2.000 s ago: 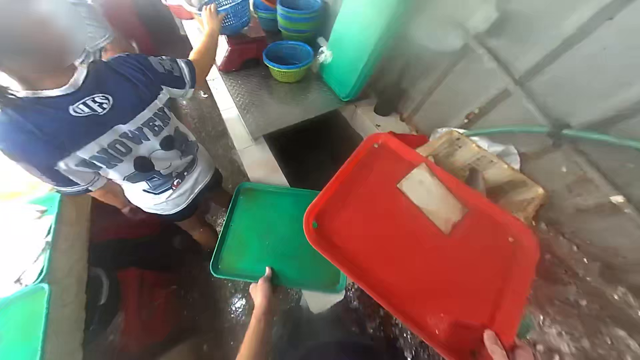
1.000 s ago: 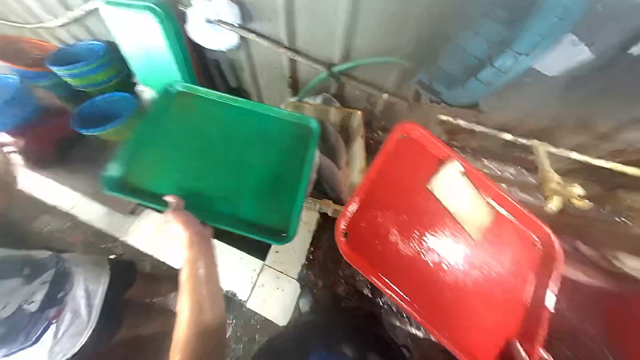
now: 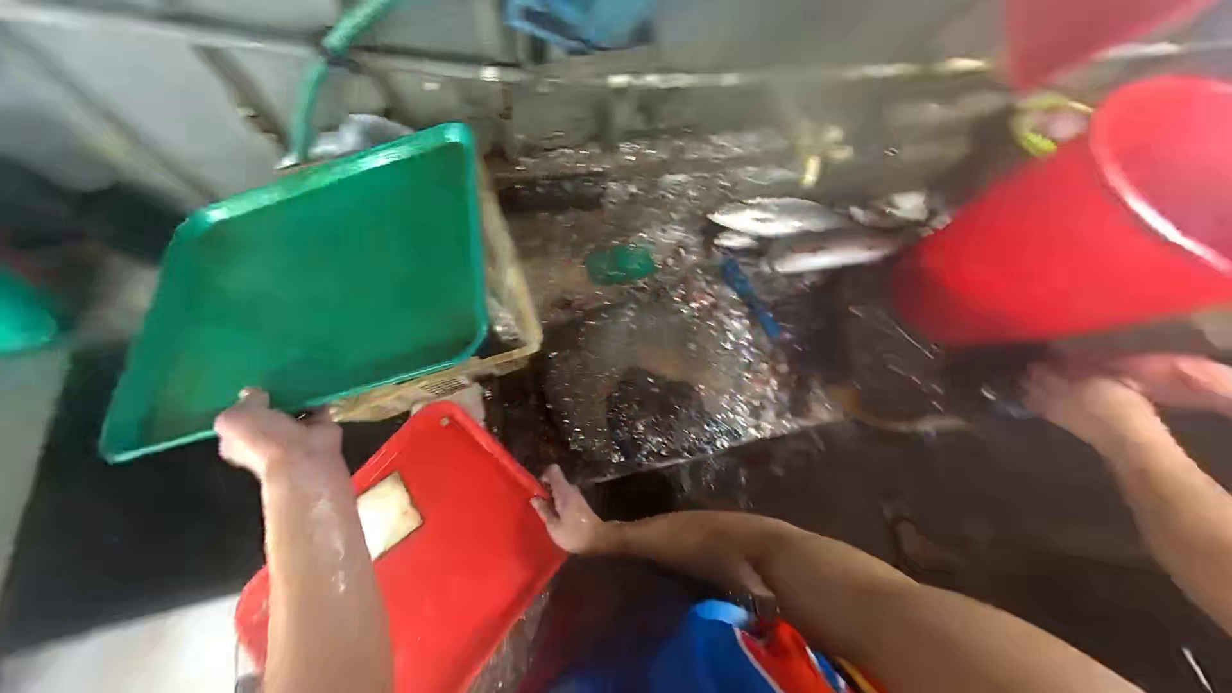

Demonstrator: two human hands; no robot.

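My left hand (image 3: 279,433) grips the lower edge of a green plastic tray (image 3: 318,289), which is tilted at the left. A red plastic tray (image 3: 472,568) with a pale rectangular patch (image 3: 387,515) lies lower, partly behind my left forearm. On its right edge is my right hand (image 3: 568,515), the fingers over the rim. The green tray overlaps a yellowish crate (image 3: 515,289), whose contents are mostly hidden.
Silver fish (image 3: 780,218) and a long blue object (image 3: 751,296) lie on the wet surface, near a small green object (image 3: 621,263). At the right, another person's hands (image 3: 1097,395) are below a tilted red bucket (image 3: 1020,241). A green hose (image 3: 313,91) runs along the wall.
The view has swung right. The trays, apart side by side earlier, now have the red one below the green one. The fish, red bucket and another person's hands have come into view.
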